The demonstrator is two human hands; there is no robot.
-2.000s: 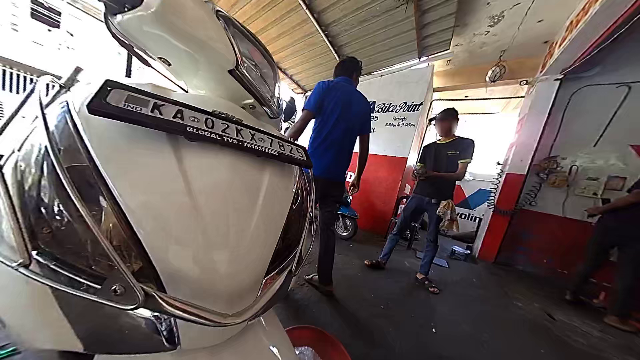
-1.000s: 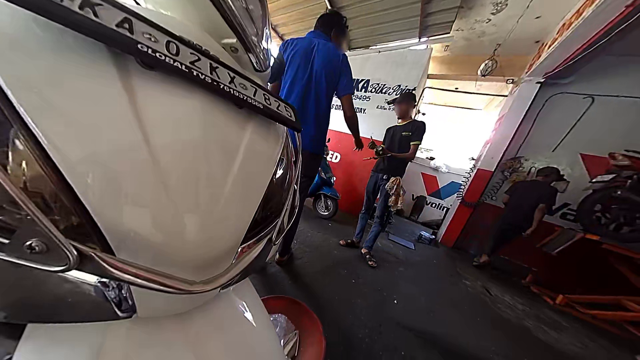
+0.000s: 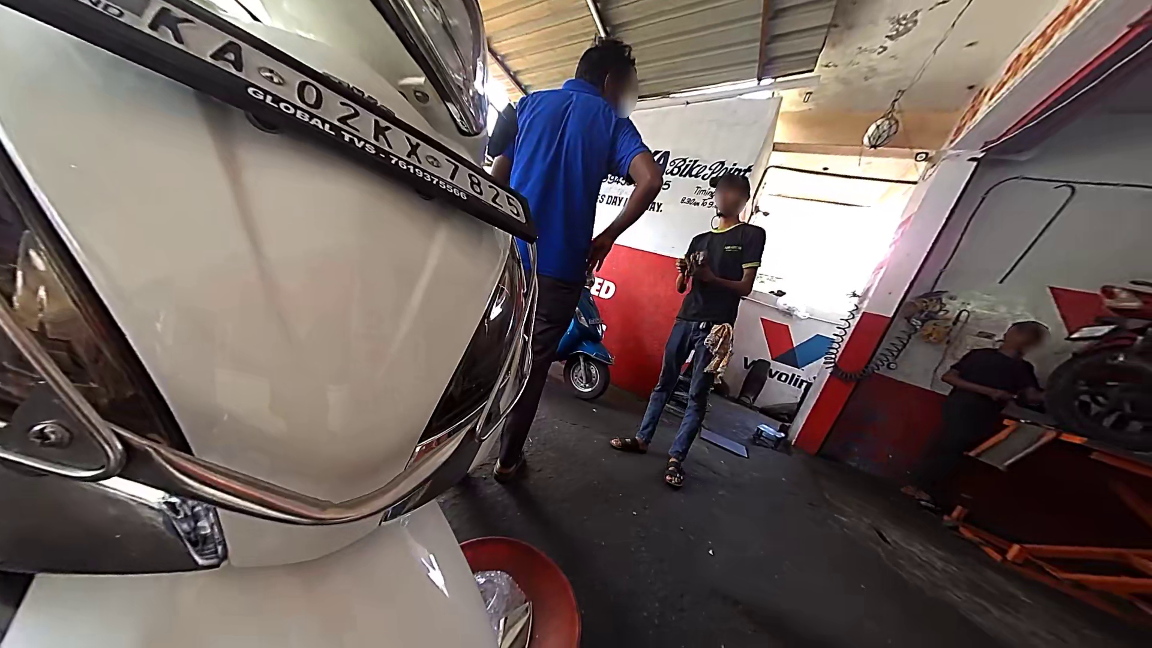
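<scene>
Neither my left hand nor my right hand shows in the head view. The white front apron of a scooter (image 3: 270, 297) fills the left side, close to me, crossed by a number plate (image 3: 297, 99) that bears writing. A curved chrome guard (image 3: 297, 508) runs along the apron's lower edge, above the white front mudguard (image 3: 360, 585). Beside the mudguard, low down, is a red basin (image 3: 562, 598) with clear plastic (image 3: 499, 598) in it.
A person in a blue shirt (image 3: 567, 180) stands just past the scooter. Another in a dark T-shirt (image 3: 720, 261) faces this way. A blue scooter (image 3: 585, 351) stands behind. At right, a third person (image 3: 981, 387) is beside a motorcycle (image 3: 1107, 387) on an orange lift (image 3: 1062, 558).
The view has shifted, bringing the motorcycle on the lift into sight at the right. The arm of the person in blue, lately stretched forward, is now bent with the hand near the waist.
</scene>
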